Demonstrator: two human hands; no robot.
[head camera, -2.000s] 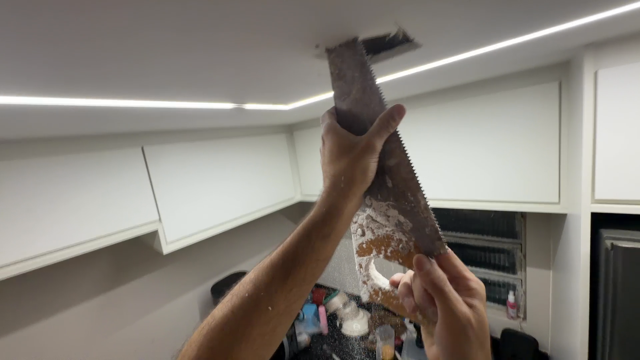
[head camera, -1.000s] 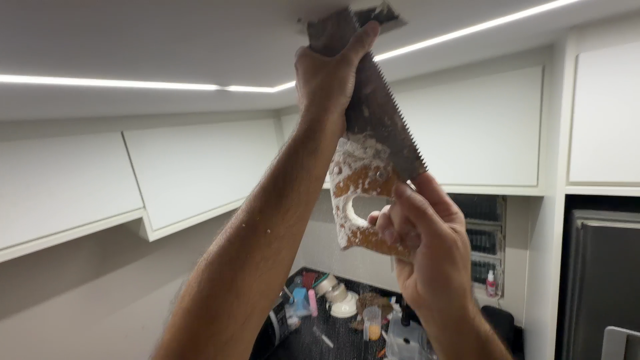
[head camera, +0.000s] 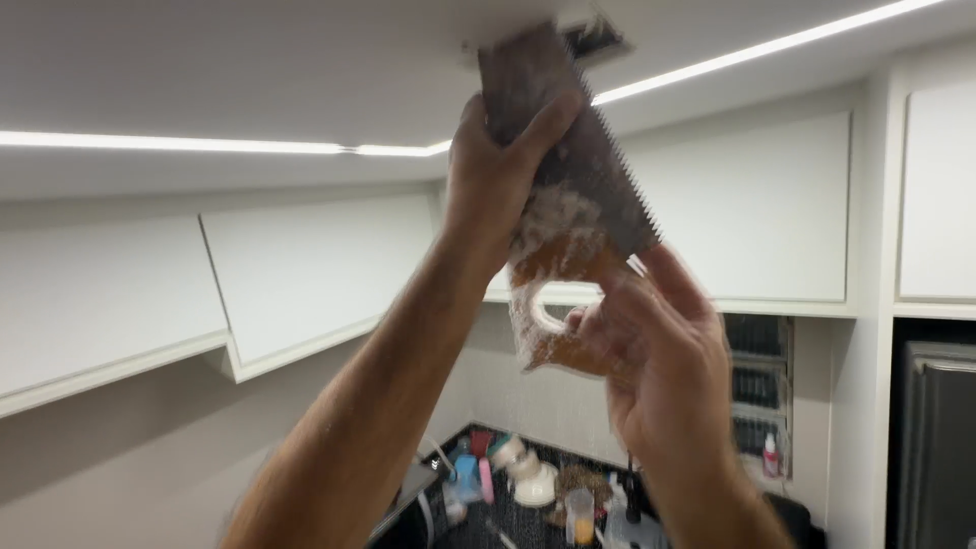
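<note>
A handsaw's dusty metal blade (head camera: 568, 137) reaches up to the white ceiling (head camera: 305, 69), its toothed edge facing right. Beside its top is a dark rectangular hole (head camera: 595, 40) in the ceiling. My left hand (head camera: 507, 156) grips the blade near its upper part, thumb across the face. Below, my right hand (head camera: 659, 335) holds the saw's orange-brown handle (head camera: 568, 259), which is coated with white dust; some fingers are at the handle's opening. The blade's tip is hidden or blurred against the ceiling. Fine dust falls beneath the saw.
White wall cabinets (head camera: 320, 274) run below a lit LED strip (head camera: 191, 143). On the dark counter below stand a cream-coloured appliance (head camera: 534, 480), a plastic cup with orange contents (head camera: 581, 518) and other items. A louvred window (head camera: 759, 381) and a dark appliance (head camera: 942, 442) are at right.
Both hands and the saw have moved up toward the ceiling, so less blade shows above my left hand than two seconds ago.
</note>
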